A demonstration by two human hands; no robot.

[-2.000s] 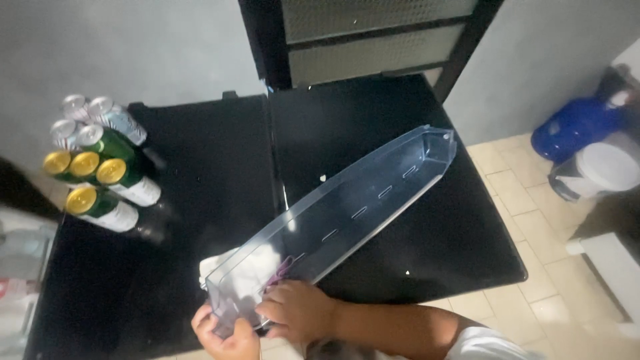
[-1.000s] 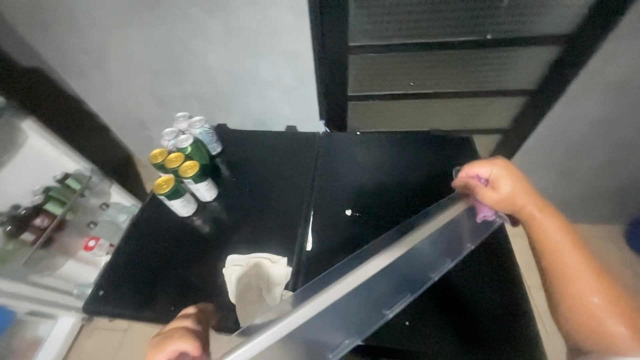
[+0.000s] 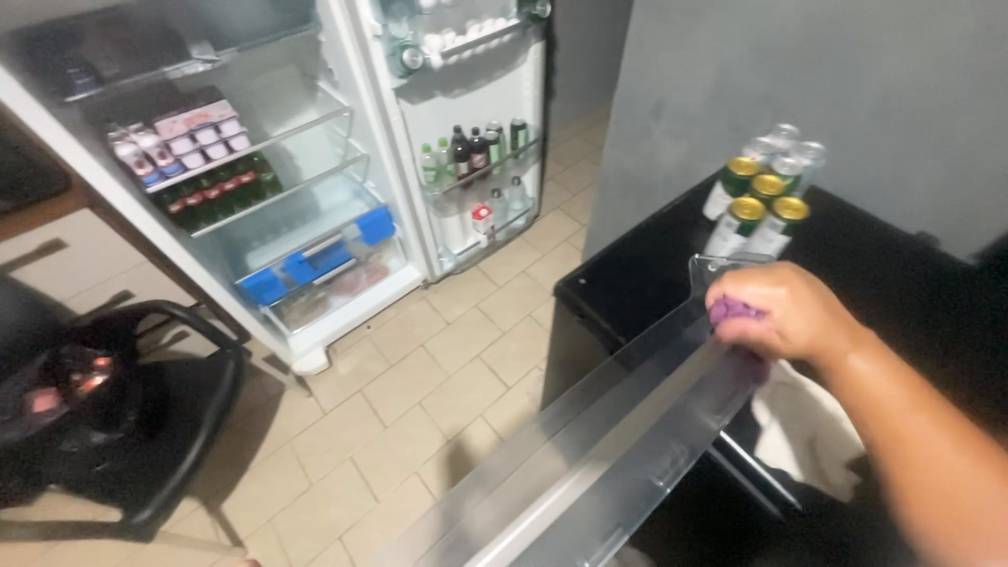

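Note:
A long clear plastic refrigerator door shelf (image 3: 583, 465) slants from the bottom of the view up to the black table's near corner. My right hand (image 3: 780, 311) is closed on its far end, with a crumpled purple cloth (image 3: 734, 309) between the fingers and the plastic. Of my left hand, at most a fingertip shows at the bottom edge; what it holds is hidden. A white cloth (image 3: 807, 429) lies on the black table (image 3: 890, 291) beneath my right forearm. Just beyond my right hand stand several drink cans (image 3: 768, 187), some with gold tops, some silver.
An open refrigerator (image 3: 299, 189) stands at the upper left, with bottles and yogurt cups on its shelves. Its door (image 3: 480, 94) holds eggs, bottles and a carton. A black chair (image 3: 197, 394) with items on its seat is at the lower left, on the tiled floor (image 3: 441, 354).
The view has swung far left, to the refrigerator. My right hand, low on the shelf near my left hand two seconds ago, now grips its far end with the purple cloth.

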